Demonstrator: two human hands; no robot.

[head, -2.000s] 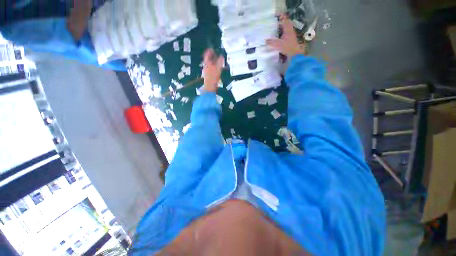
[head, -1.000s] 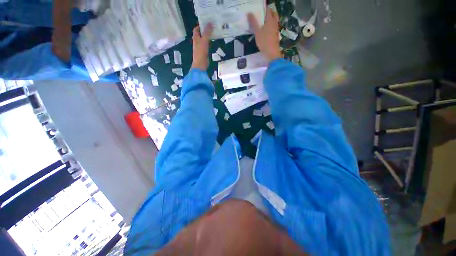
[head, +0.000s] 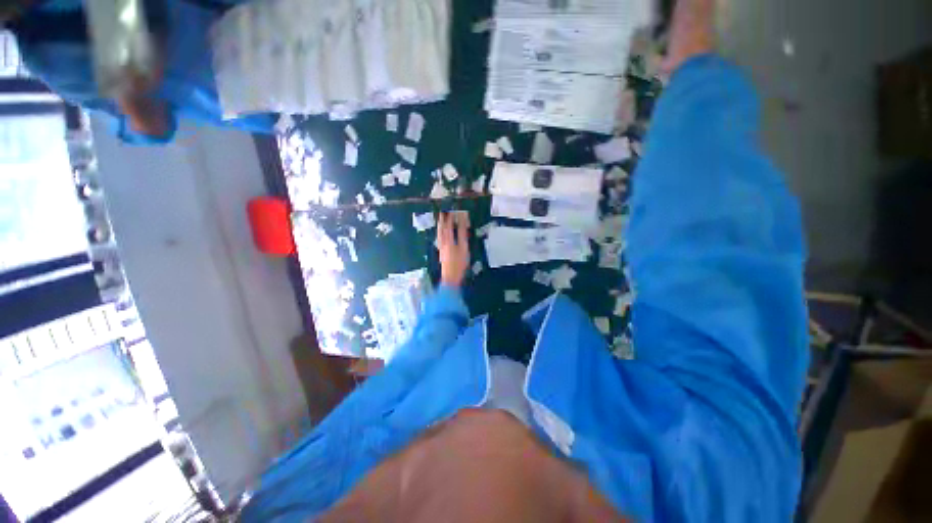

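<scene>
Several white retail boxes lie side by side at the far right part of the green-topped table. Nearer are two white boxes with dark marks and a slightly turned white box. My left hand rests low over the green top, left of these boxes, fingers apart, with no box in it. My right hand is blurred at the top edge, beyond the boxes on the right; its fingers are unclear.
A long row of white boxes stands at the far left, beside a person in a blue smock. White paper scraps litter the table. More white boxes lie by my left forearm. A red stool and a carton flank the table.
The white box group held between both hands is now on the table, released. My left hand has come back nearer me; my right arm has swung outward to the right. The view has shifted.
</scene>
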